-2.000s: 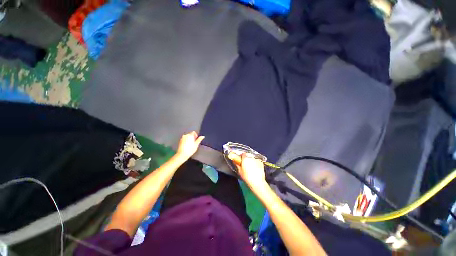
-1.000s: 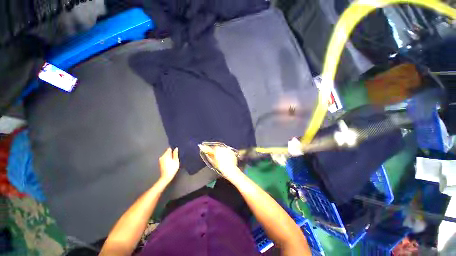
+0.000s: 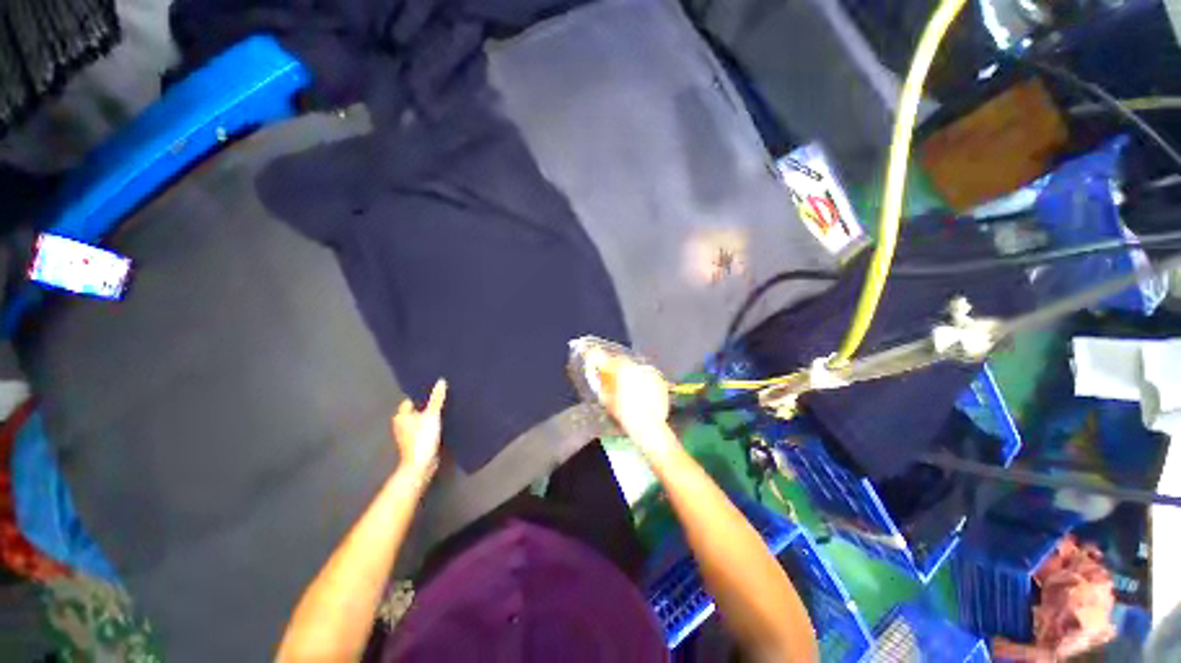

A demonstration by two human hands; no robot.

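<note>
A navy garment piece [image 3: 473, 292] lies flat on the grey padded table [image 3: 194, 376], its near end at the front edge. Its far end runs into a crumpled navy heap [image 3: 389, 45]. My right hand [image 3: 635, 395] is shut on the steam iron [image 3: 592, 363], which is at the garment's right edge near the table front; the hand hides most of the handle. My left hand [image 3: 420, 425] is at the garment's near left edge, index finger extended. Whether it pinches the cloth is unclear.
A yellow hose [image 3: 894, 194] rises at right beside a black cord. A white card with red and blue print [image 3: 821, 201] is at the table's right edge. A phone [image 3: 80, 267] and blue case [image 3: 181, 130] are far left. Blue crates [image 3: 829, 499] and navy cloth [image 3: 881, 376] are at lower right.
The view has turned and shifted, so the table and garment appear further left. The iron has moved from on the garment to its right edge. My left hand stays near the left edge.
</note>
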